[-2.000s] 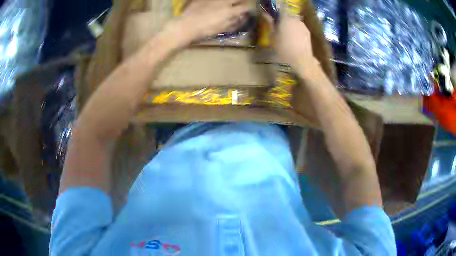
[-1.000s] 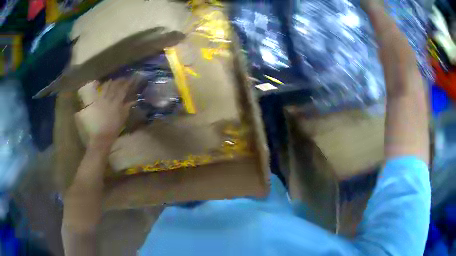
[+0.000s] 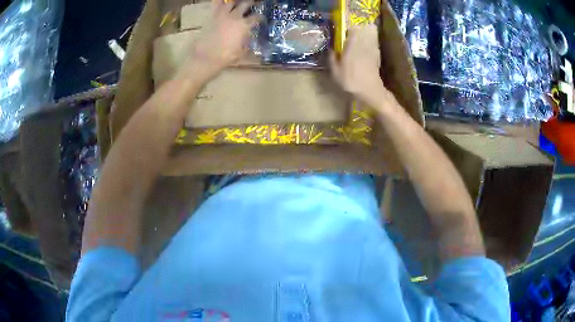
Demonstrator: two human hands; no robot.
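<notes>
A brown box blank lies open in the large open carton. A glossy clear-bagged part sits on its middle. A narrow yellow box wall stands up at the part's right. My left hand is at the part's left edge, over the blank, fingers apart and slightly blurred. My right hand is at the near end of the yellow wall, its thumb side against it; its fingers are partly hidden. The blank's far end is cut off by the top edge.
Yellow scraps line the carton's near edge. Silvery bagged parts lie on the right table. Side cartons stand at the right and left, the left one with dark bagged parts. An orange object is far right.
My right hand has come back from the far right to the box. My left hand stays at the bagged part's left. The view has shifted, and a raised brown flap no longer shows.
</notes>
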